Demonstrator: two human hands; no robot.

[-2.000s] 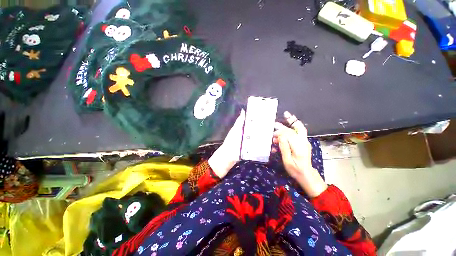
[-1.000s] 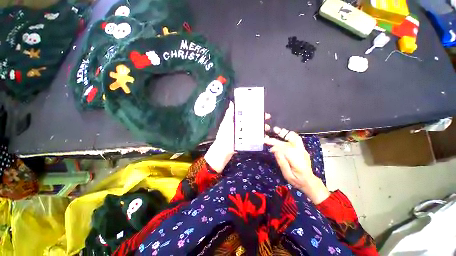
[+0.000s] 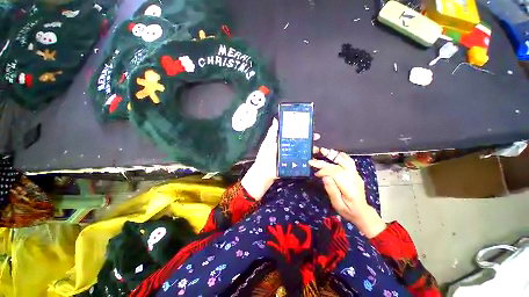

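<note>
A smartphone (image 3: 295,139) is upright in front of me at the table's front edge, its lit screen showing a pale square above dark blue with playback symbols. My left hand (image 3: 264,159) holds it from its left side, with fingertips showing at its right edge. My right hand (image 3: 343,184) is beside the phone's lower right, fingers partly bent and apart, holding nothing; a fingertip is at the phone's edge. A ring shows on one finger. A dark green plush wreath (image 3: 174,130) with a gingerbread man, snowman and white lettering lies flat on the table, left of the phone.
More green wreaths (image 3: 110,72) lie behind and at far left. A black bead pile (image 3: 355,57), white rounded piece (image 3: 420,76), pale green case (image 3: 409,23) and yellow box (image 3: 455,13) are at the right. A yellow bag (image 3: 95,232) and cardboard box (image 3: 467,174) are below table level.
The phone's screen has changed from nearly white to a dark blue page with a pale square. The phone was moved a little left and up earlier. My right hand stays beside it.
</note>
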